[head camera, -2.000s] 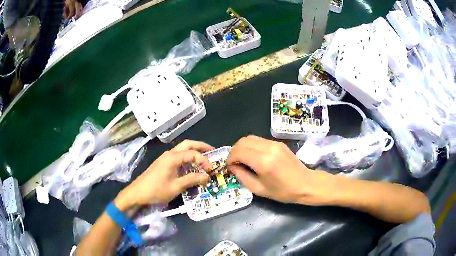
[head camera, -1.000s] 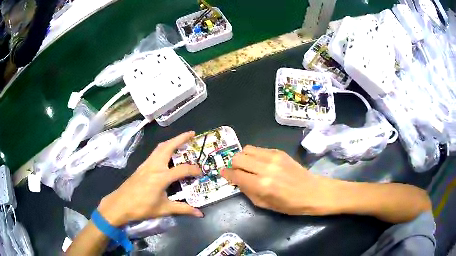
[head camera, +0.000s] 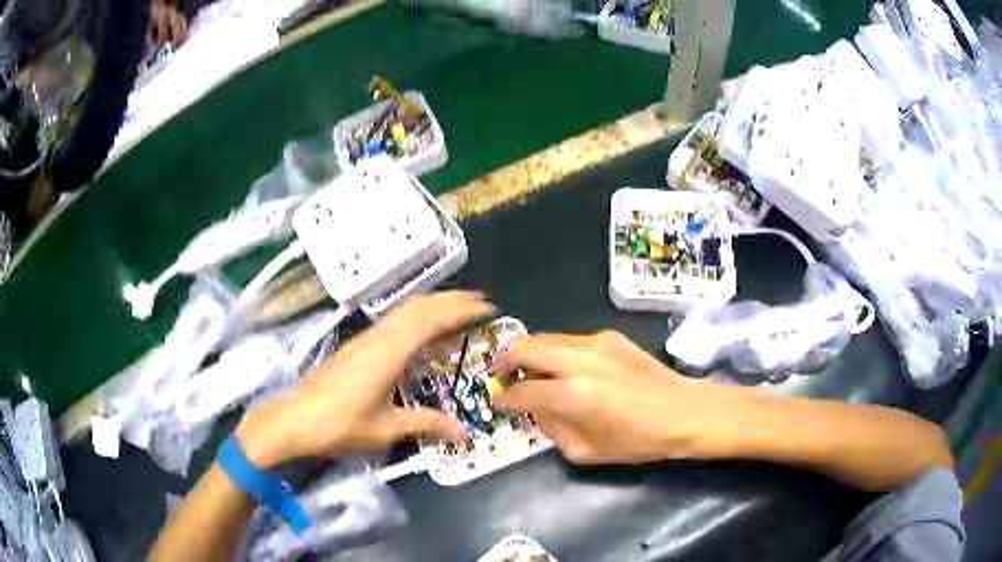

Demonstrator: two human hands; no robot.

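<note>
An open white power strip housing point(head camera: 483, 461) lies on the black bench in front of me, with a circuit board, capacitors and a standing black wire point(head camera: 460, 360) inside. Its white cord leaves the lower left side. My left hand point(head camera: 357, 384) spans the housing's left side, thumb over the inside and fingers past the upper left edge. My right hand point(head camera: 599, 397) is at the right side, fingertips bent down into the housing. The fingertips hide part of the inside; I cannot tell what they pinch.
Stacked units point(head camera: 374, 231) sit across the pale metal rail point(head camera: 549, 165), with bagged cords point(head camera: 220, 362) to their left. An open unit point(head camera: 392, 137) lies on the green belt point(head camera: 527, 99). Another open unit point(head camera: 672, 288) sits at right, beside a heap of white strips point(head camera: 808, 154). A housing shows at the bottom edge.
The standing wire and circuit board stay visible as both hands shift slightly. My left fingers have extended past the upper edge. The open unit on the belt has moved left, and another has appeared at the top.
</note>
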